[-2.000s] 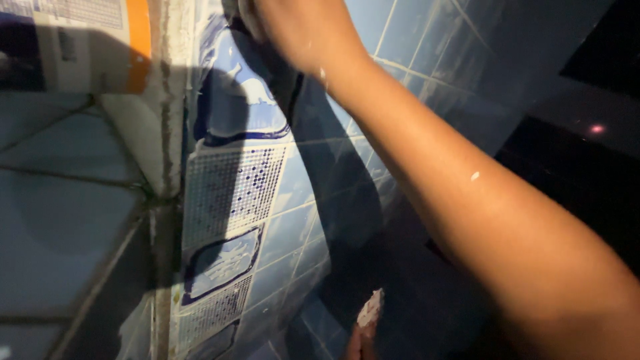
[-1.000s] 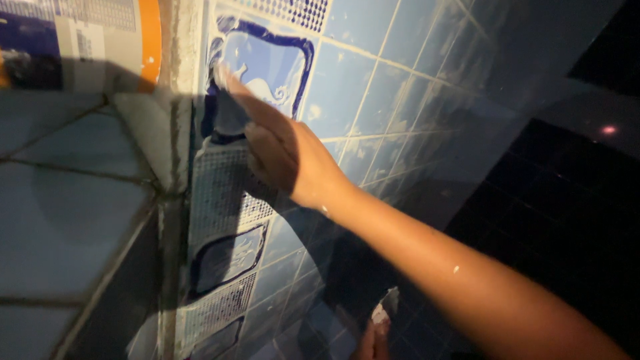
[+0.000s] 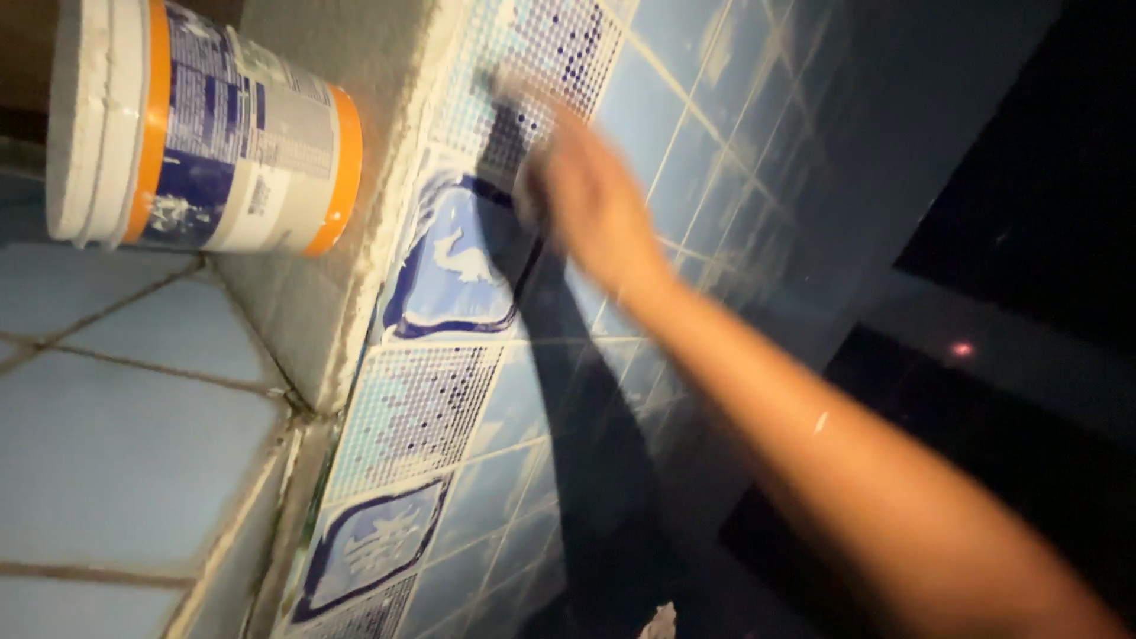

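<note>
My right hand (image 3: 577, 177), blurred, reaches over the wall with a finger stretched onto a dotted mosaic-pattern border tile (image 3: 577, 44). Its other fingers look curled, and whether they hold anything cannot be told. Just below the hand is a blue-framed border tile with a raised white figure (image 3: 457, 257), smeared whitish near its edge. Another dotted tile (image 3: 417, 408) and a second framed tile (image 3: 377, 537) follow down the strip. At the bottom edge shows the tip of a whitish, rough-surfaced piece (image 3: 658, 621); my left hand is out of view.
A white plastic bucket with orange bands and a printed label (image 3: 240, 133) lies sideways in view on the ledge at upper left. Blue tiles with dark joints (image 3: 115, 444) are at left. Plain blue wall tiles (image 3: 666, 106) bear whitish streaks. The arm's shadow crosses the wall.
My right hand has moved from the framed border tile to the dotted tile above it. My left hand, partly visible earlier with a whitish piece, has dropped out of view. The view has shifted, showing more bucket.
</note>
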